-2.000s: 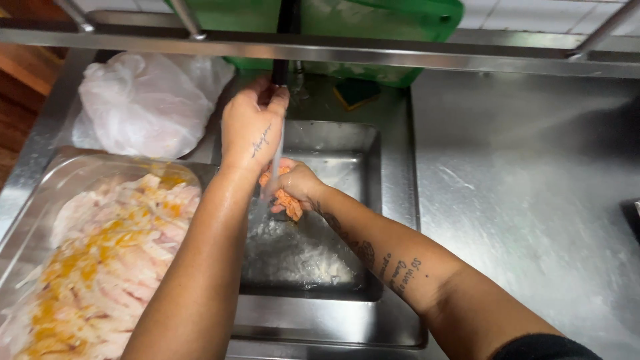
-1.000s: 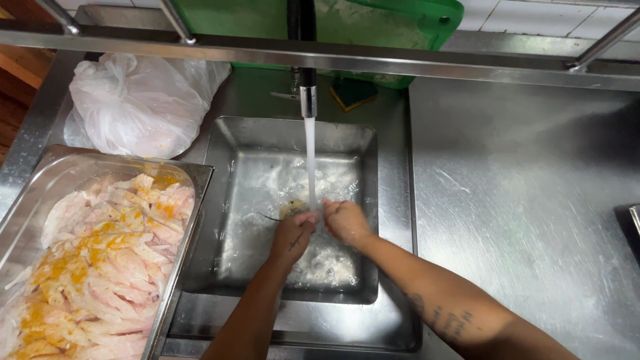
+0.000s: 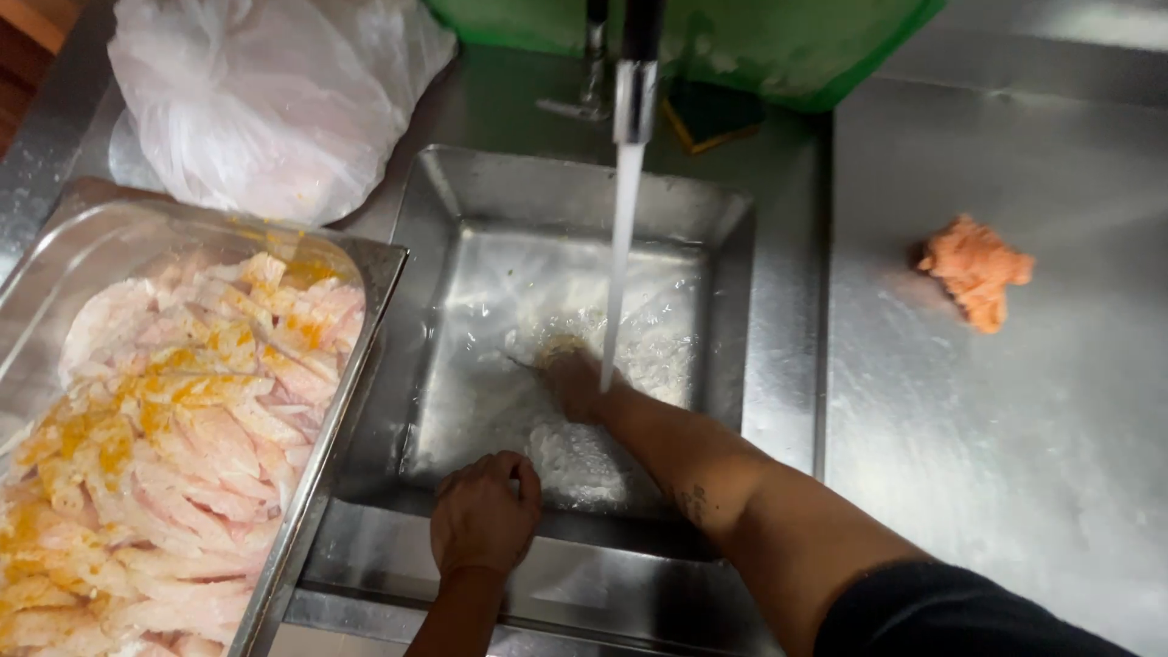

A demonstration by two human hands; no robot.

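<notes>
Water runs from the faucet [image 3: 635, 102] into the stainless steel sink basin [image 3: 575, 173]. My right hand [image 3: 577, 383] reaches down to the basin floor under the stream, by a small yellowish thing [image 3: 561, 345] at the drain; splashing and blur hide its fingers. Over the basin's near edge is my left hand [image 3: 488, 511], fingers curled, and whether anything is in it I cannot tell. An orange crumpled cloth or scouring pad [image 3: 978, 269] lies on the steel counter to the right of the sink.
A steel pan [image 3: 315, 456] of raw pale meat strips with yellow-orange seasoning stands left of the sink. Behind it sits a filled translucent plastic bag [image 3: 265, 109]. A sponge [image 3: 712, 117] and green boards or trays [image 3: 776, 55] are behind the basin.
My right hand has moved deeper into the basin, while my left has drawn back to its near edge. The orange thing, in my hands two seconds ago, now lies on the right counter. The view is closer.
</notes>
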